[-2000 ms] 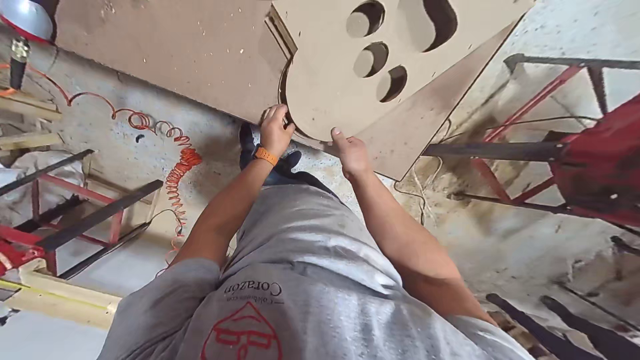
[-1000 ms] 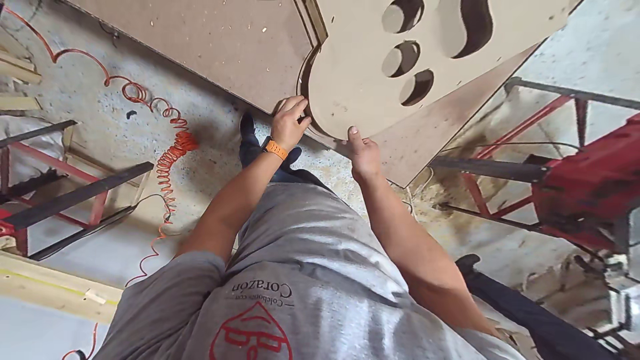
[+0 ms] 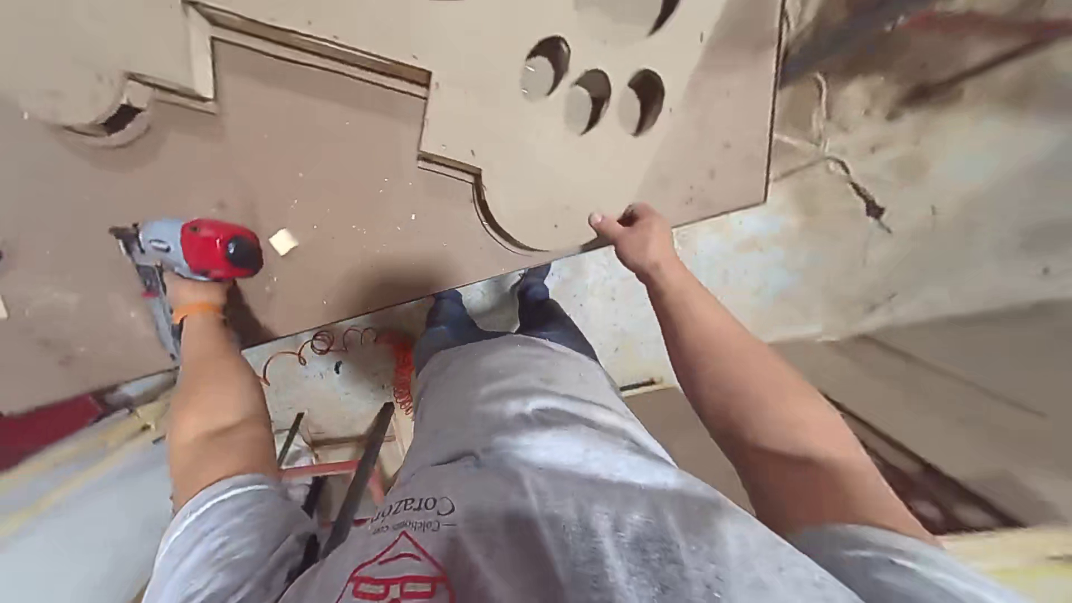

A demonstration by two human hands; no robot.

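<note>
At the left, my left hand [image 3: 194, 291], with an orange band on its wrist, is wrapped around a red and grey pneumatic nailer [image 3: 201, 248] over the brown board. My right hand [image 3: 643, 240] grips the near rounded edge of a cut fiberboard panel [image 3: 519, 176], thumb on top, fingers hidden underneath. The panel has a stepped, curved outline and several round cutouts. It lies on a large brown board [image 3: 335, 193]. A small pale chip [image 3: 284, 242] rests on the board beside the nailer.
A coiled orange air hose [image 3: 402, 368] lies beyond the board's near edge, by my legs. Black and red metal stands [image 3: 360, 477] are below left. A cord [image 3: 854, 184] runs over the floor at right. Sheet boards [image 3: 946, 402] are at lower right.
My left hand has left the panel's curved edge and now holds the nailer at the left. My right hand remains at the panel's edge. The view has shifted a lot.
</note>
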